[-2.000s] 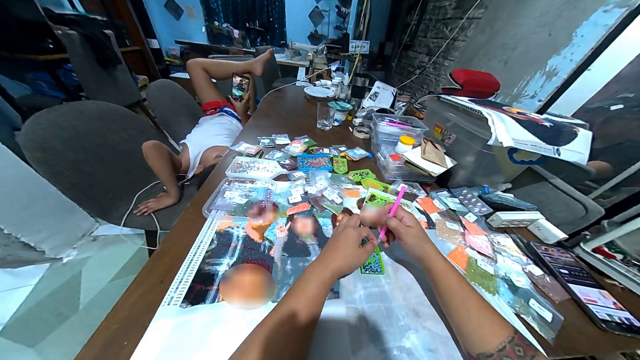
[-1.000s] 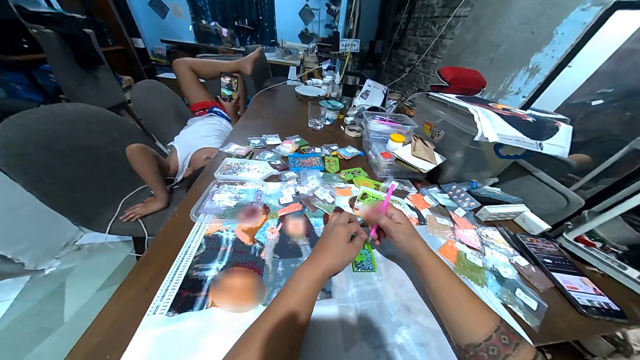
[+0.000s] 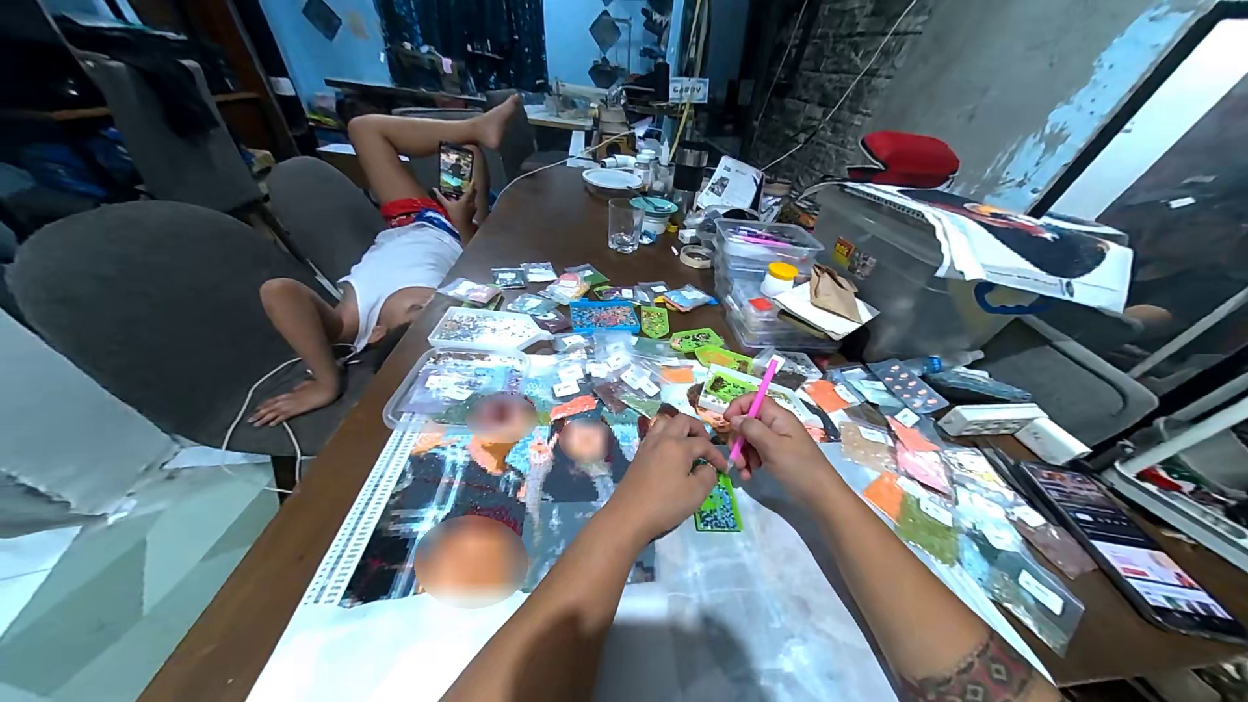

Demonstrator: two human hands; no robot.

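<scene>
My right hand (image 3: 775, 439) grips a pink diamond-painting pen (image 3: 757, 405), its tip pointing down near my left fingertips. My left hand (image 3: 673, 473) rests over the diamond-painting canvas (image 3: 575, 507), fingers bent, at the upper end of a small green tray (image 3: 720, 507) of blue beads; whether it holds the tray cannot be told. Beyond my hands lie a white tray with green contents (image 3: 731, 385), more green trays (image 3: 696, 339) and a blue tray of beads (image 3: 604, 315). Small bags of beads (image 3: 926, 526) are spread to the right of the canvas.
A clear lidded box (image 3: 458, 385) and a white tray (image 3: 487, 329) sit at the left table edge. Stacked plastic boxes (image 3: 765, 283), a drinking glass (image 3: 624, 226) and a large storage bin (image 3: 877, 263) stand farther back. A phone (image 3: 1131, 546) lies right. A person (image 3: 409, 253) reclines on chairs at left.
</scene>
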